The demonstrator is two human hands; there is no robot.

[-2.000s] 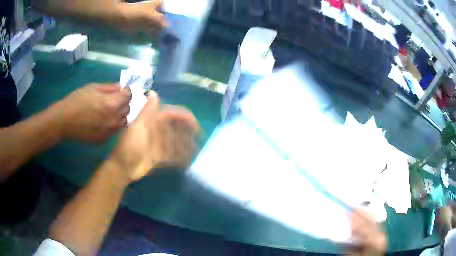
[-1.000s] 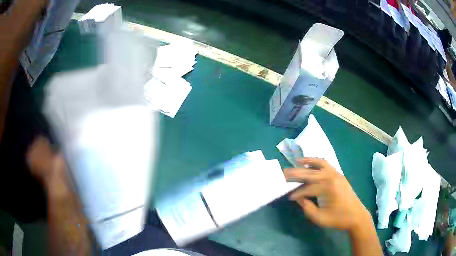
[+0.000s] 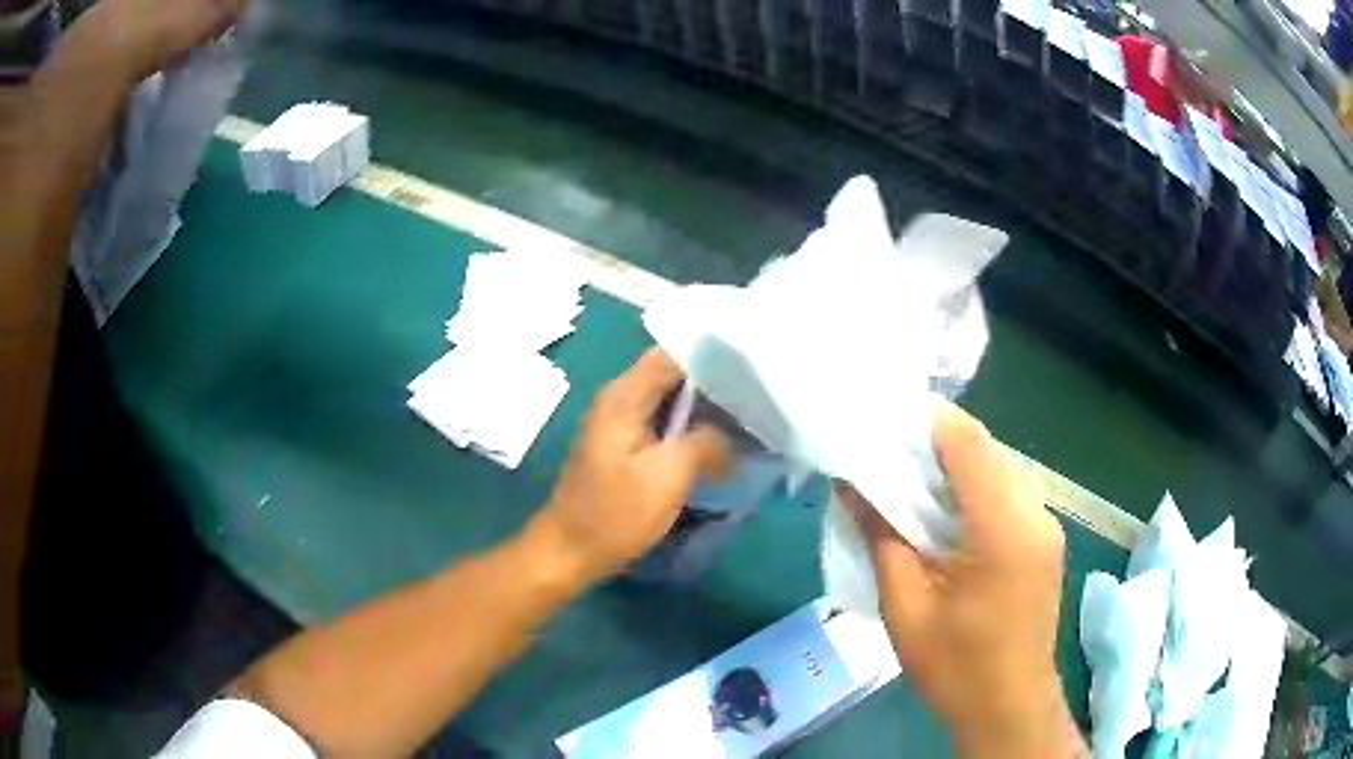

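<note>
My right hand (image 3: 987, 578) is closed on a wrapped device (image 3: 846, 349) in a crinkled white sleeve, held above the table in mid-view. My left hand (image 3: 631, 482) is at the left of the wrap, fingers curled and partly blurred; whether it grips anything is unclear. A blurred blue-grey printed surface (image 3: 705, 534) shows between the hands. An open box flap (image 3: 954, 249) shows behind the wrap, its box mostly hidden. A printed retail box (image 3: 742, 690) lies on the green table at the lower edge, its right end partly behind my right hand.
White leaflets (image 3: 497, 400) lie in a fanned pile left of centre. A small white stack (image 3: 309, 153) stands by the pale strip (image 3: 445, 208). Several wrapped devices (image 3: 1180, 638) lie at lower right. Another person's arm (image 3: 89, 148) and cartons (image 3: 156, 178) are at upper left.
My right hand has lifted the wrapped device off the table. My left hand has come in beside it. The blurred white carton at left has gone from there.
</note>
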